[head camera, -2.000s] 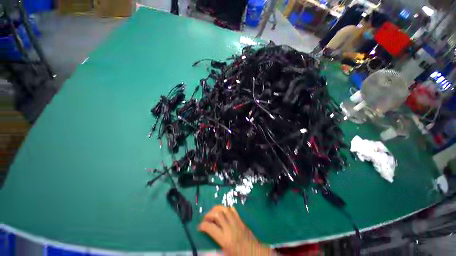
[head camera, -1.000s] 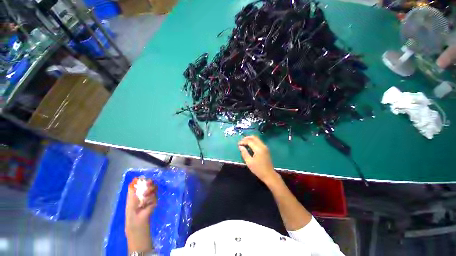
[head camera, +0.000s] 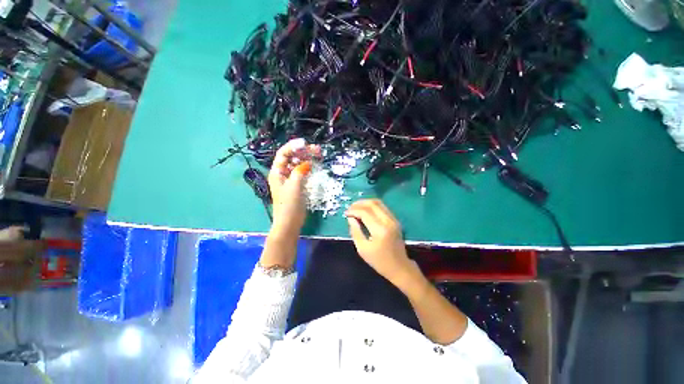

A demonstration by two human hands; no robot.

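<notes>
My left hand is over the table at the near edge of the cable heap, fingers curled round a small orange tool, mostly hidden by the fingers. Small white plastic pieces lie loosely on the green table between my hands. My right hand is just right of them, thumb and forefinger close together; whether a tiny piece is between them is unclear. The tangled heap of black cables with red sections lies beyond both hands. A coiled black cable lies left of my left hand.
Another cable bundle trails a tail to the table edge. A crumpled white cloth lies at the right. Below the edge are a red basket, a carton and blue bins. A rack stands at the left.
My left hand has risen from over the blue bin to the table. The white pieces seen in its grasp now appear spread on the table, a larger patch. The view has moved closer.
</notes>
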